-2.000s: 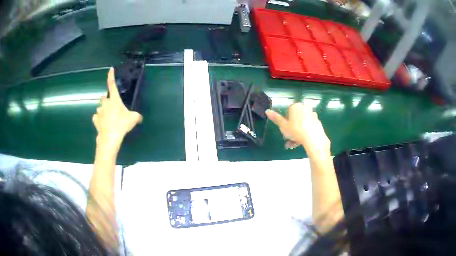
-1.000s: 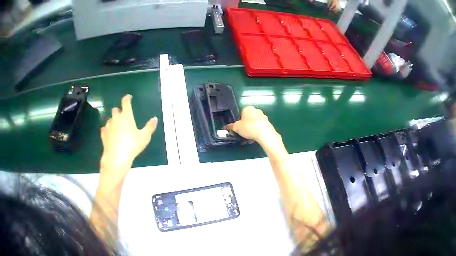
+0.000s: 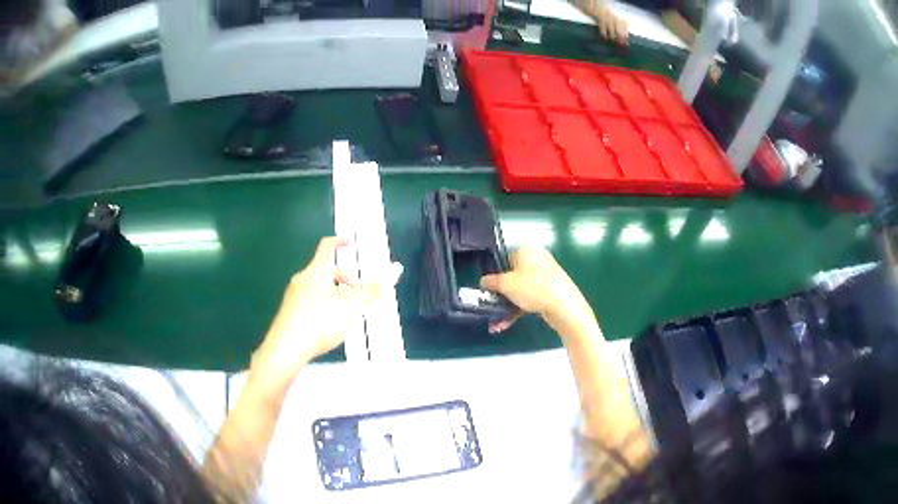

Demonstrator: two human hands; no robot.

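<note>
A stack of dark phone frames [image 3: 461, 258] stands on the green belt, right of the white strip [image 3: 368, 258]. My right hand [image 3: 532, 285] grips the stack's lower right corner, thumb on top. My left hand [image 3: 330, 300] is over the white strip, left of the stack, fingers apart; whether it touches the strip is unclear. A single phone frame [image 3: 340, 453] lies flat on the white mat [image 3: 512, 394] in front of me. Another dark frame stack [image 3: 89, 261] stands at the far left of the belt.
A red tray [image 3: 601, 128] lies beyond the belt, with a small metallic block [image 3: 446, 74] beside it. Dark phone frames [image 3: 260, 126] lie at the back. A black tray [image 3: 689, 369] is at the right. Another person's hand [image 3: 609, 22] shows at the top.
My left hand has moved right from the open belt to the white strip. My right hand stays at the stack. The view has shifted, and the left stack sits nearer the picture's edge.
</note>
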